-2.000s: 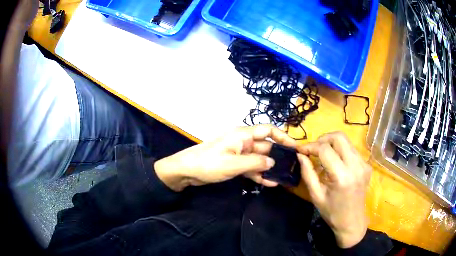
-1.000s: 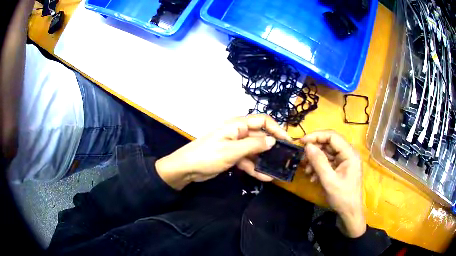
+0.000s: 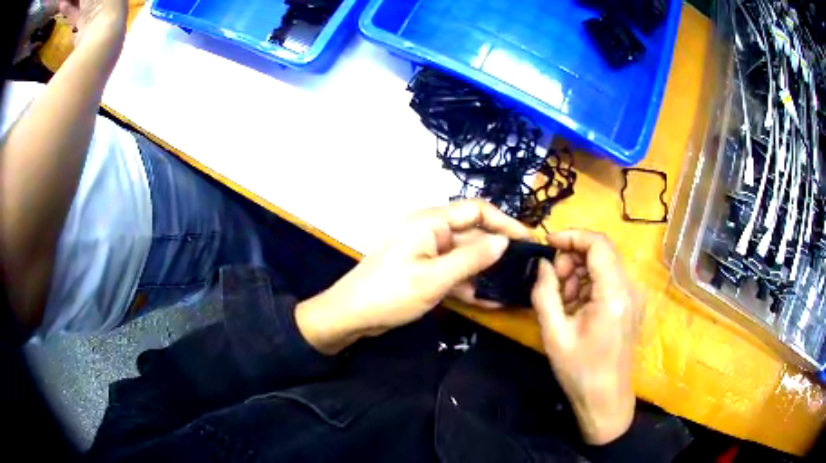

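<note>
A small black squarish housing is held over the table's front edge, between my two hands. My left hand grips it from the left, thumb on top and fingers around it. My right hand holds its right edge with thumb and fingertips. Whether a sealing ring sits in the housing's edge cannot be told. A tangled pile of black gaskets lies just beyond my hands. One single gasket lies flat on the wood to the right.
A right-hand blue bin holds a few black housings. A left-hand blue bin holds black parts. A white sheet lies under them. A clear bin of cable assemblies stands at right. A coworker's arm reaches in at left.
The housing, turned open side up a second ago, is tilted again and looks dark. My right thumb has moved inward onto it. The coworker's bare arm has come into view at left.
</note>
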